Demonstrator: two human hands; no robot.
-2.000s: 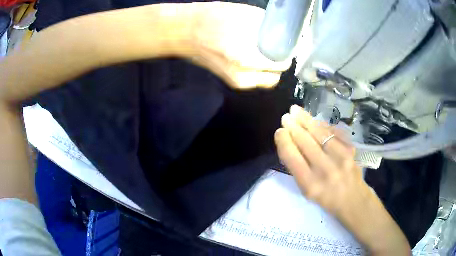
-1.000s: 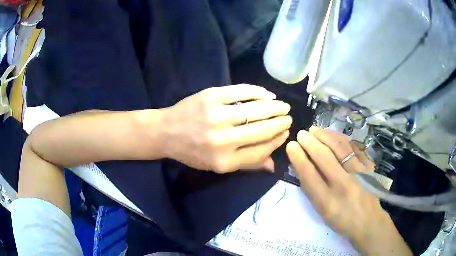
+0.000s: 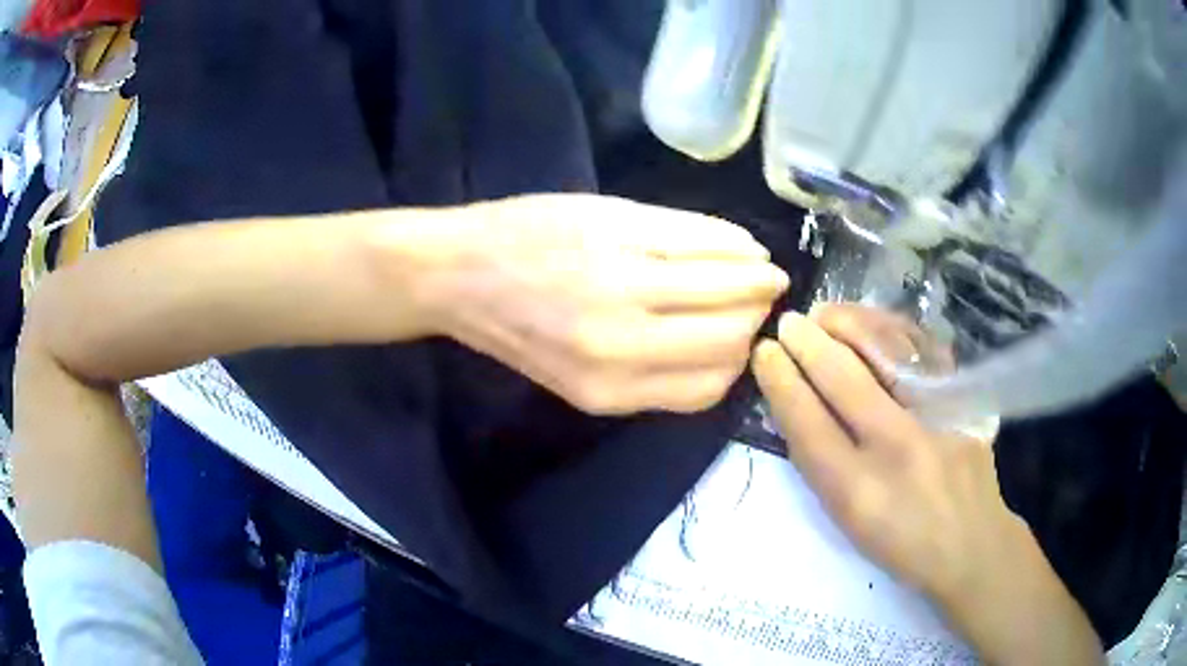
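Note:
A large dark garment (image 3: 521, 520) covers the left and middle of the white table and its front edge. My left hand (image 3: 625, 306) lies over the cloth with its fingers bent together, pinching the dark edge just left of the needle area. My right hand (image 3: 872, 442) has its fingertips on the same edge, close to my left fingertips. The sewing machine (image 3: 898, 104) stands at the upper right. Its presser foot area (image 3: 823, 247) is just beyond my fingertips. The exact pinch point is partly hidden by my fingers.
The white table (image 3: 781, 559) shows printed ruler marks and loose dark threads near its front edge. Blue crates (image 3: 326, 605) are below at the left. Yellow and white strips (image 3: 85, 169) and a red item (image 3: 78, 13) are at the upper left. Another dark cloth (image 3: 1080, 494) is at the right.
My left hand has moved from beside the machine head down and back onto the cloth, then closed its fingers by my right fingertips. My right hand has moved slightly.

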